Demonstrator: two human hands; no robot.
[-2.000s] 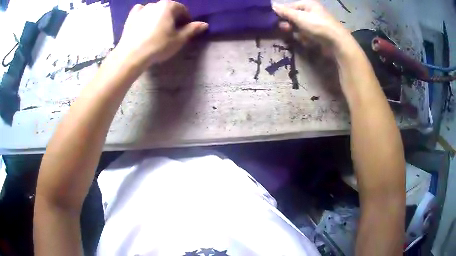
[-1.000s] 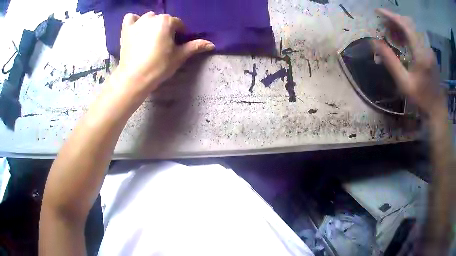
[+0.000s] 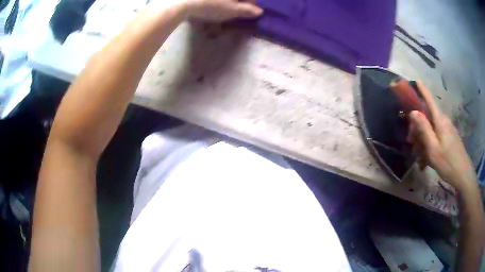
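Observation:
A purple fabric panel (image 3: pixel 340 32) lies on the pale pressing table, with a folded band along its near end. My left hand (image 3: pixel 220 9) is at the top edge of the picture, at the panel's left part. Its thumb points along the cloth, and its other fingers are cut off or hidden, so its hold cannot be told. My right hand (image 3: pixel 433 130) is closed round the red-orange handle of the steam iron (image 3: pixel 380 106). The iron stands on the table at the panel's near right corner, its tip close to or touching the purple edge.
The pale table (image 3: pixel 255 101) has dark stains and scraps, and its near edge runs slanting down to the right. Dark strips (image 3: pixel 417 47) lie right of the panel. A dark bundle (image 3: pixel 69 20) lies at the upper left. Below the table at right is a pale flat piece (image 3: pixel 407 249).
The view has turned. My right hand has left the panel's edge and taken hold of the iron, which is now beside the panel's corner. My left hand has stayed at the cloth.

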